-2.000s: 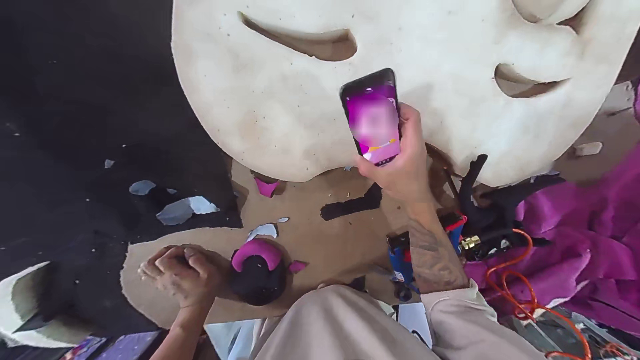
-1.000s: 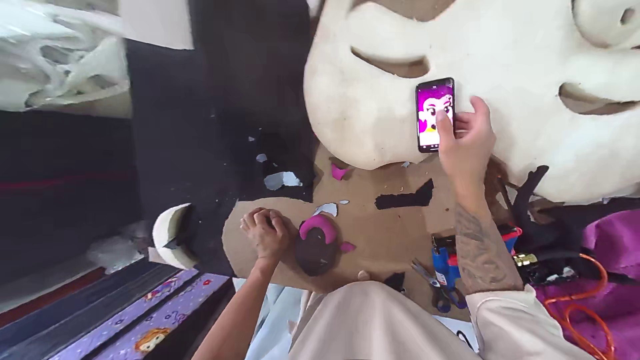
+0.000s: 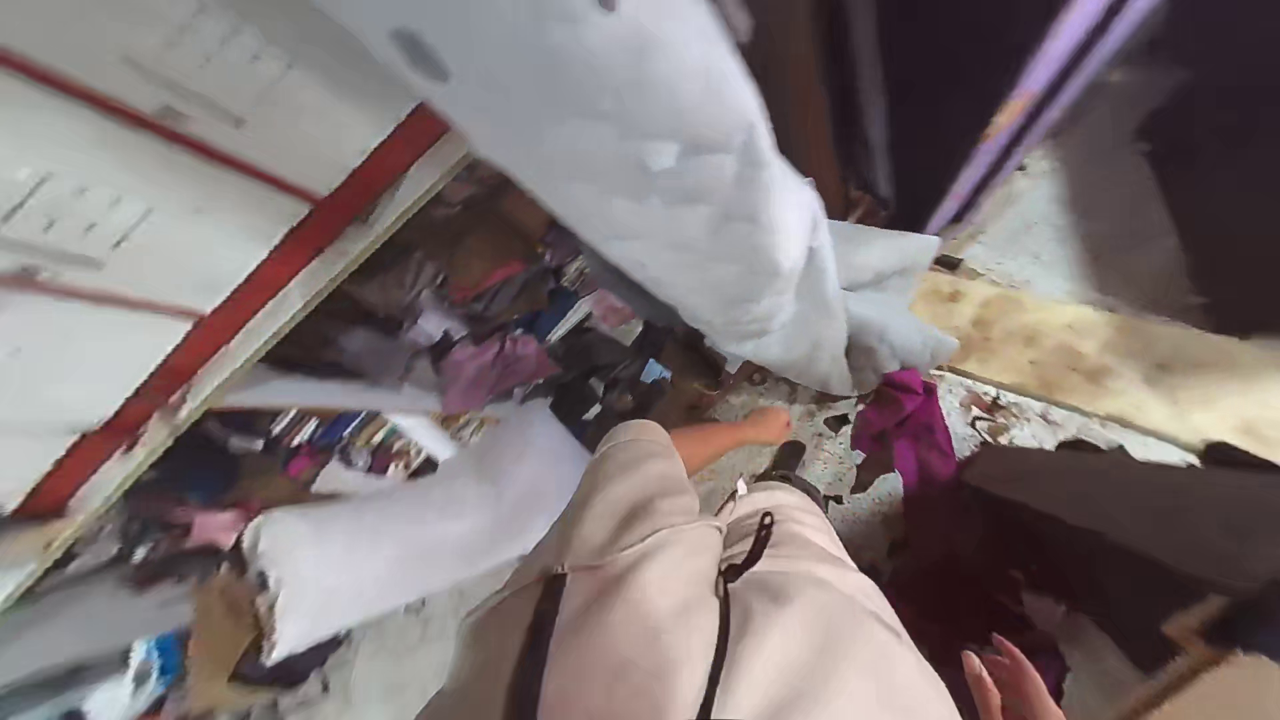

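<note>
My right hand (image 3: 1010,682) shows only in part at the bottom right edge, its fingers somewhat apart and no object seen in them. It is nearest to dark and purple cloth beside my legs. My left hand is out of view. Light beige trousers (image 3: 640,600) with a dark drawstring cover my legs, and a bare foot (image 3: 765,425) is on the speckled floor. Just past the foot lies a magenta cloth (image 3: 905,430). The phone is not visible.
A large white padded roll or sheet (image 3: 700,200) hangs ahead. Another white roll (image 3: 400,530) lies at left, among heaped fabric scraps (image 3: 495,365). White panels with a red edge (image 3: 300,250) stand at upper left. A pale board (image 3: 1100,350) is at right.
The view has swung far away from the white foam shape, the phone and the purple ring. My left hand has left the view; my right hand is now at the lower right edge, with no phone seen.
</note>
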